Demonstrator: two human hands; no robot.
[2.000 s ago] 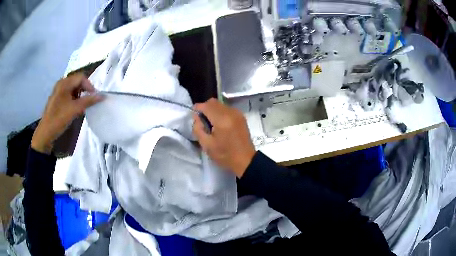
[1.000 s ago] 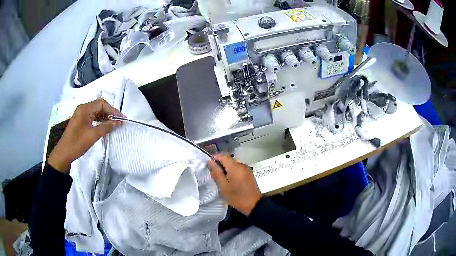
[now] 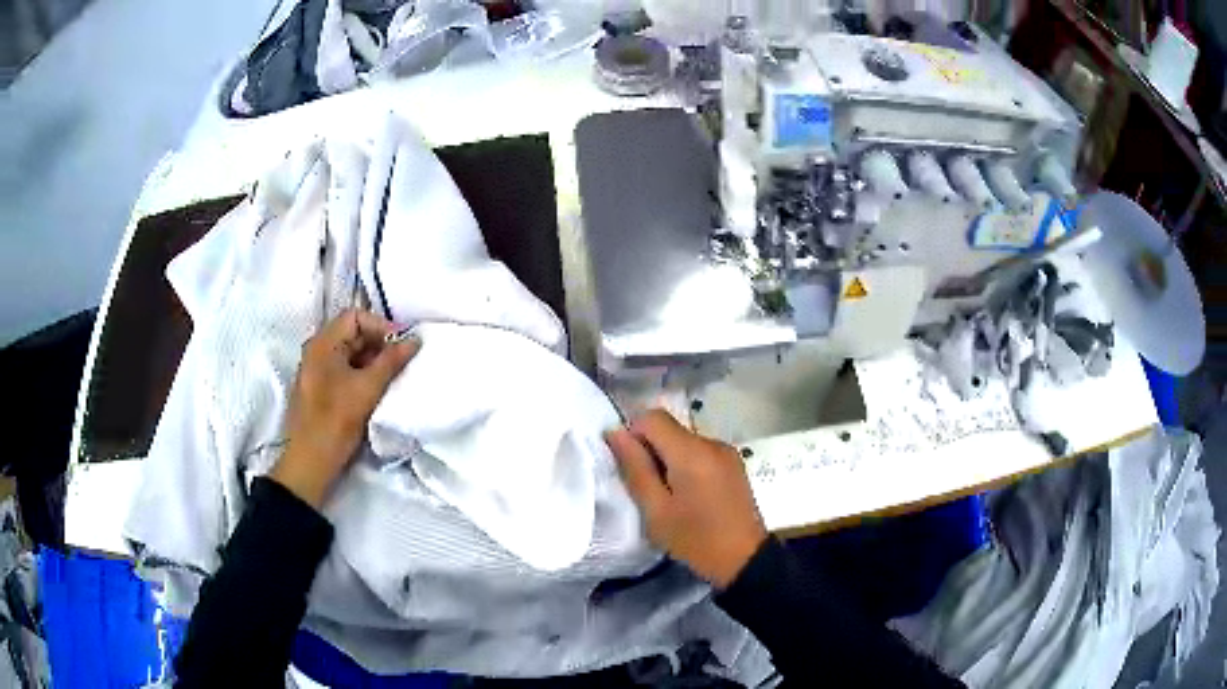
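Observation:
A pale grey-white ribbed garment body (image 3: 269,310) lies over the left part of the table and hangs down toward my lap. A smooth white piece (image 3: 518,458) with a rounded end lies on top of it between my hands. My left hand (image 3: 347,384) pinches the garment's edge at the upper left of this piece. My right hand (image 3: 684,485) grips the same edge at its right end, just below the machine cloth plate (image 3: 646,215). The edge curves between my hands, with a thin dark line showing near the right hand.
The overlock machine (image 3: 875,202) stands at the back right. Grey trimmings (image 3: 1029,337) lie right of its head. A tape roll (image 3: 631,62) and a grey-white heap of pieces (image 3: 303,54) are at the back. Waiting garments (image 3: 1090,565) hang at the right. A blue crate (image 3: 101,619) shows lower left.
My left hand has moved right and down, closer to my right hand. The edge between them is no longer stretched taut. More garment is spread up over the table, and the view has shifted.

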